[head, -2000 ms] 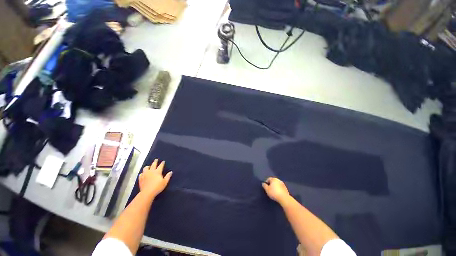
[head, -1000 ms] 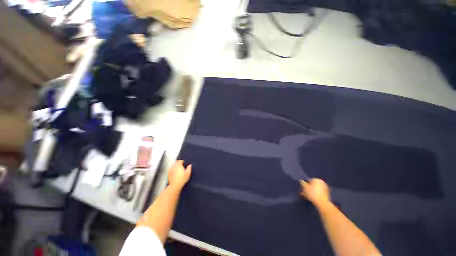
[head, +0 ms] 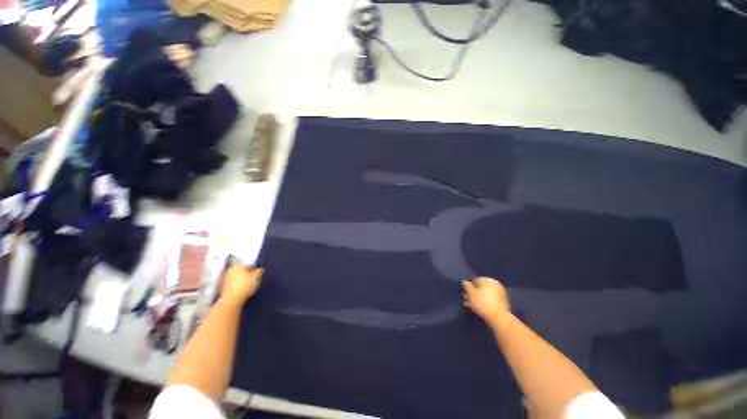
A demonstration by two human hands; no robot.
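Note:
The dark navy spread fabric (head: pixel 475 376) lies on the whitish table. Darker cut garment panels lie flat on it: one at centre-left (head: pixel 352 274), one at the upper left (head: pixel 393 155) and a rounded one at the right (head: pixel 573 250). My left hand (head: pixel 241 281) is at the left edge of the fabric, at the end of the centre-left panel, fingers together; its grip is unclear. My right hand (head: pixel 485 296) is at the right end of that panel, fingers curled at its corner; whether it pinches the cloth is unclear. A small dark near-square piece (head: pixel 627 360) lies at the lower right.
Left of the fabric are a speckled brick-like block (head: pixel 261 147), a reddish pad (head: pixel 192 266), scissors (head: pixel 164 330) and a white piece (head: pixel 106 301). A black heap (head: pixel 156 123) lies further left. A grey tool (head: pixel 364 53) with a cord stands behind. Dark cloth (head: pixel 647 45) lies at the back right.
My left hand has moved from resting spread on the panel to the fabric's left edge, its fingers now together. My right hand stays at the panel's right end. The camera view has shifted.

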